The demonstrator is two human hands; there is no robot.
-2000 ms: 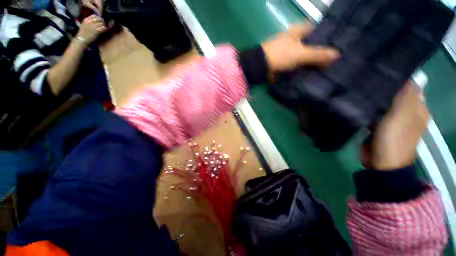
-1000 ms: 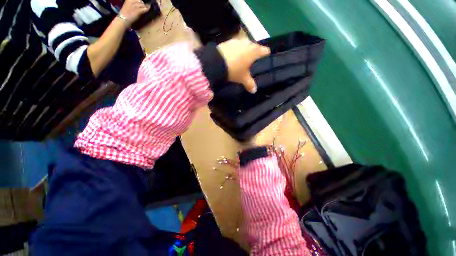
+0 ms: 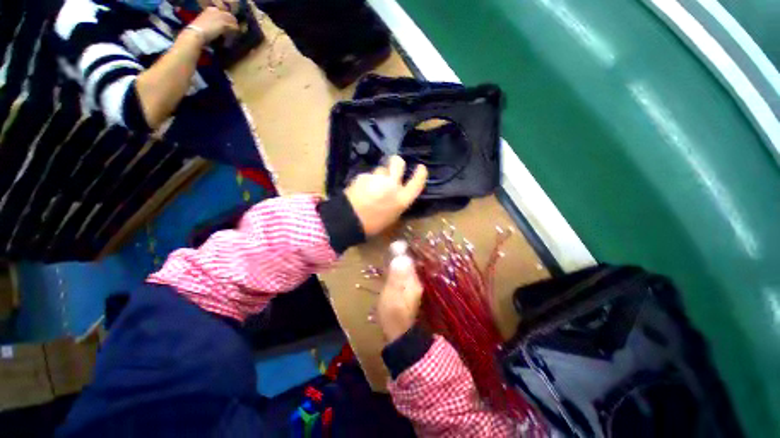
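Note:
A black plastic housing point(image 3: 479, 141) lies open side up on the tan bench, its round opening facing up, with another dark part under it. My left hand point(image 3: 387, 198) reaches over the housing's near edge, fingers apart beside the opening; whether it touches is unclear. My right hand point(image 3: 400, 295) is just nearer to me, with a small bright white item point(image 3: 398, 248) pinched at its fingertips. A large bundle of red wires point(image 3: 457, 299) with white ends lies on the bench to the right of my right hand.
Black housings point(image 3: 633, 342) lie at the lower right by the green conveyor point(image 3: 633, 171) and its pale rail point(image 3: 547, 214). Another black shell point(image 3: 333, 38) is at the top. A person in a striped sleeve point(image 3: 111, 81) works at the upper left.
The housing was first held over the conveyor, then tilted above the bench, and now lies flat. My left hand has moved to its near edge. My right hand now shows with the white item.

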